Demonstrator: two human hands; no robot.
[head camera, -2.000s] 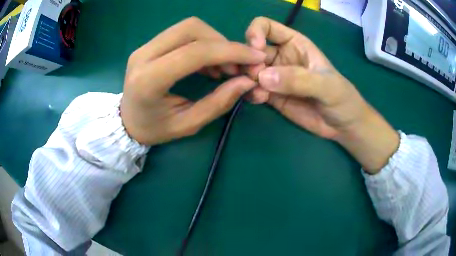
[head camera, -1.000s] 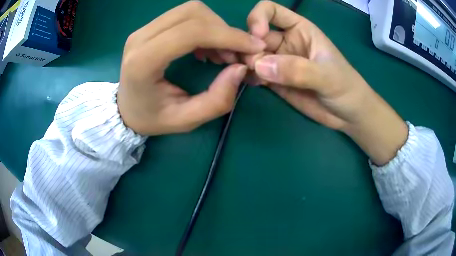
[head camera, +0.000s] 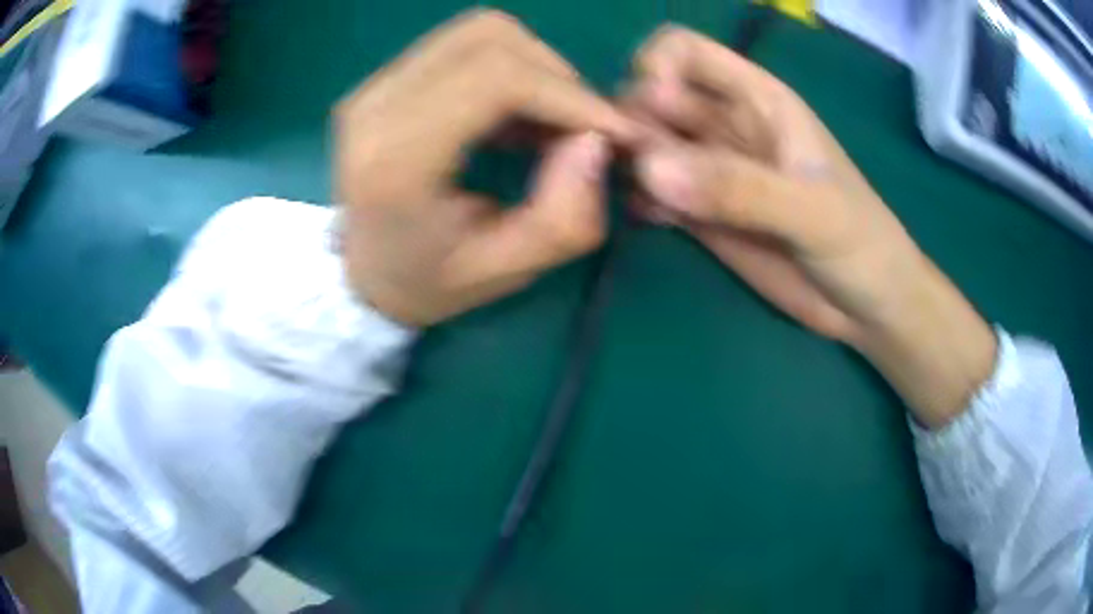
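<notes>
My left hand (head camera: 462, 180) and my right hand (head camera: 767, 192) are bare and meet at the fingertips above the green bench top (head camera: 719, 480). The picture is blurred. The fingers of both hands touch or nearly touch each other, and no object can be made out between them. A black cable (head camera: 563, 402) runs across the bench top beneath the hands, from the top edge down to the bottom edge. The hands hide part of it.
A blue and white retail box (head camera: 126, 72) stands at the upper left. A white digital scale (head camera: 1019, 114) is at the upper right, its display blurred. A pale paper sheet (head camera: 873, 22) lies beside it, with a yellow strip (head camera: 791, 10) near the top edge.
Both hands have shifted slightly right in the picture, as have the box, cable and scale. My left thumb and index fingertips are closer together. The picture is now more blurred.
</notes>
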